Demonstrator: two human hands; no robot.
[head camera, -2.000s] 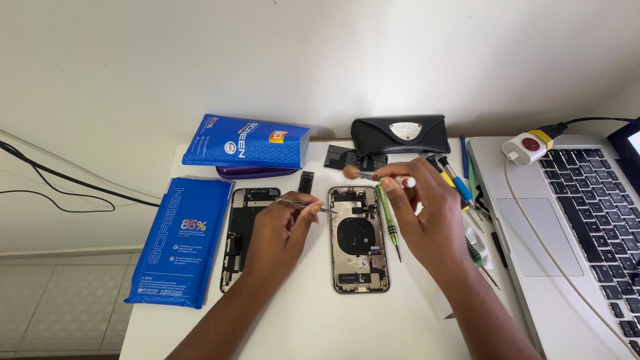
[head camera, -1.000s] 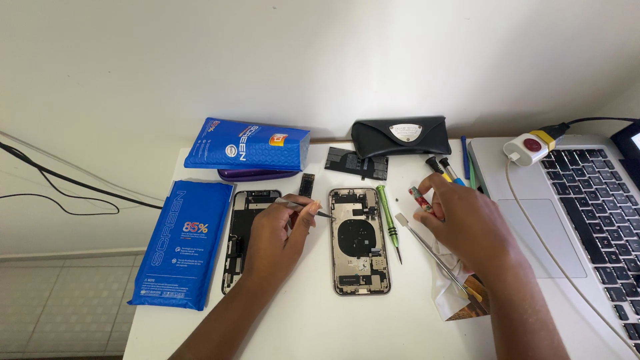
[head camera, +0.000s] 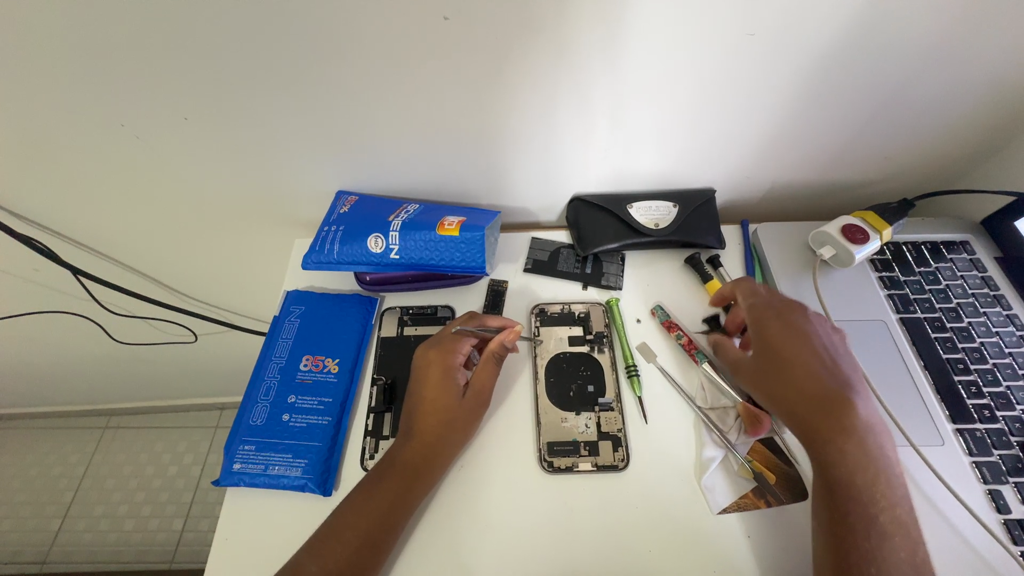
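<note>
My left hand (head camera: 460, 372) holds metal tweezers (head camera: 500, 332), their tips at the upper left edge of an opened smartphone housing (head camera: 576, 432). Beneath that hand lies a detached phone screen assembly (head camera: 392, 384), partly hidden. My right hand (head camera: 780, 348) is over the tools at the right, its thumb and fingers around the black end of a small screwdriver (head camera: 711, 323); its far end is hidden. A floral-handled tool (head camera: 676, 332) and a metal spudger (head camera: 680, 388) lie beside it on a white cloth (head camera: 720, 480). A green screwdriver (head camera: 622, 340) lies right of the housing.
Two blue padded packets (head camera: 300, 392) lie at the left, one on a purple case (head camera: 424, 282). Behind the housing are a logic board (head camera: 495, 297), a flat black battery (head camera: 544, 260) and a black glasses case (head camera: 688, 224). A laptop (head camera: 888, 376) and its charger (head camera: 844, 240) border the right.
My right hand, which held a floral-handled tool above the phone, has moved right to the tools. That floral-handled tool now lies on the table. My left hand keeps the tweezers at the housing.
</note>
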